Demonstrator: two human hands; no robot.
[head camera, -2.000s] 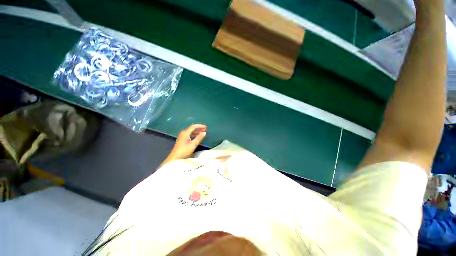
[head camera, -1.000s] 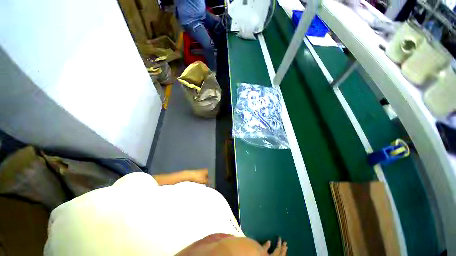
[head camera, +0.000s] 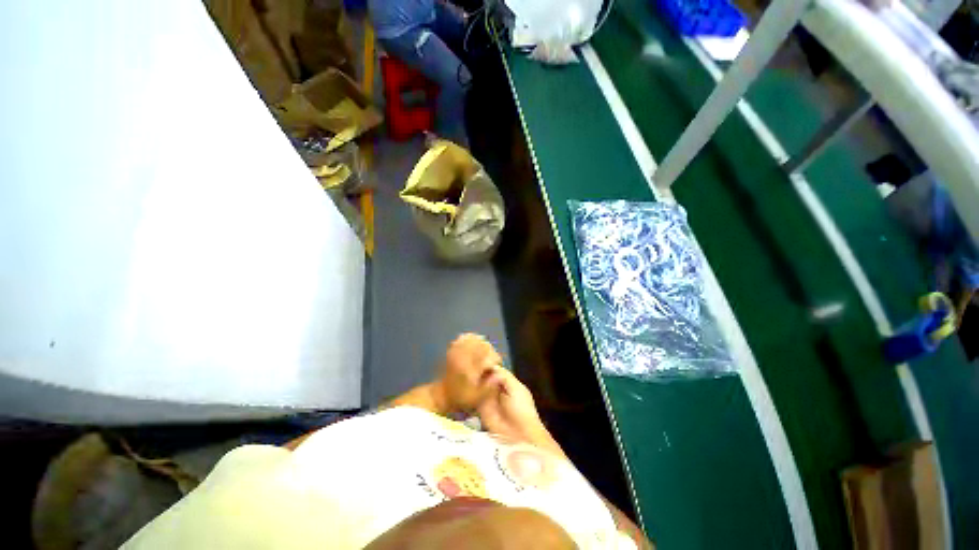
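My left hand (head camera: 466, 371) and my right hand (head camera: 509, 404) are bare and close together in front of my shirt, above the grey floor left of the bench. Their fingers look bent and are blurred. No object shows in them, and I cannot tell whether something small is between them. A clear polybag of rings (head camera: 644, 285) lies flat on the green bench (head camera: 687, 440), to the right of and beyond my hands, untouched.
A tan open-mouthed sack (head camera: 462, 215) stands on the floor ahead. A white panel (head camera: 204, 204) is at left. Brown cardboard (head camera: 896, 500) and a blue tape dispenser (head camera: 918, 335) lie at right. A seated person (head camera: 424, 43) is beyond, beside a white bag (head camera: 553, 24).
My right hand has come off the bench and joined my left hand in front of my body. The view has shifted, so the bag of rings sits further right and lower in the picture.
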